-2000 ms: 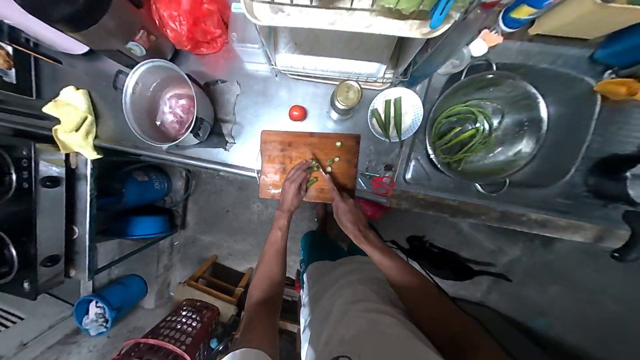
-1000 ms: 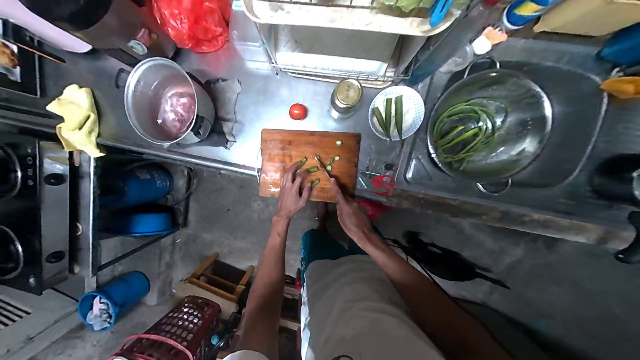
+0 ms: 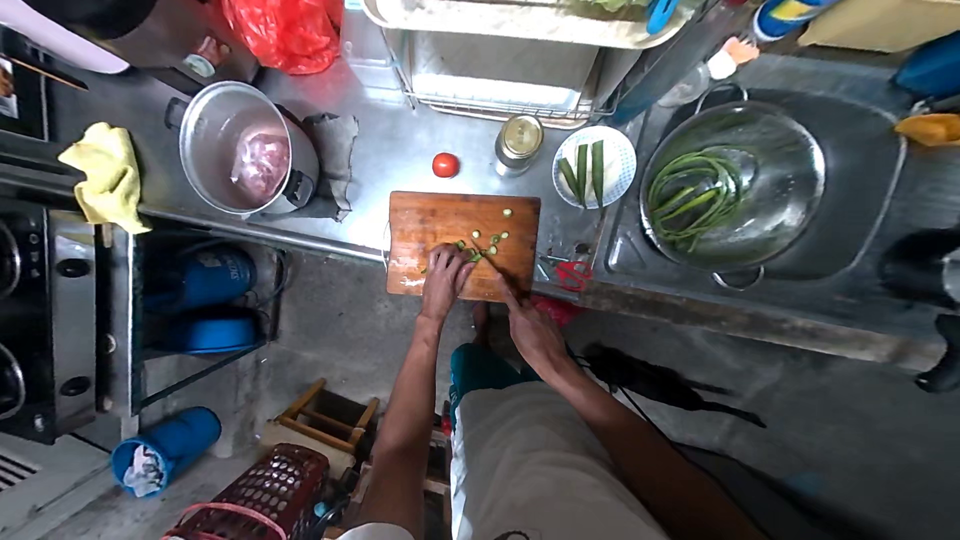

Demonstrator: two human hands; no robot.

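Observation:
On a wooden cutting board (image 3: pixel 409 217), my left hand (image 3: pixel 448 274) presses down on green vegetable pieces, seemingly okra. My right hand (image 3: pixel 534 330) grips a knife (image 3: pixel 487 260), its blade angled up-left beside the left fingertips. Several small round green slices (image 3: pixel 493 249) lie scattered to the right of the blade. A red tomato (image 3: pixel 445 165) sits behind the board, with a lidded glass jar (image 3: pixel 519 144) to its right. Whole green pods (image 3: pixel 597 171) rest on a white plate (image 3: pixel 621 180) farther right. The knife handle is mostly hidden by my right hand.
At left stands a metal pot (image 3: pixel 196 161) holding bagged meat (image 3: pixel 262 161). A metal basin (image 3: pixel 795 217) with long green stalks (image 3: pixel 694 191) is in the sink at right. Red-handled scissors (image 3: pixel 574 275) lie near the counter edge. A black cat (image 3: pixel 645 379) is on the floor behind my right arm.
My left fingers have drawn closer together over the green pieces since a second ago. The knife stays in my right hand beside them.

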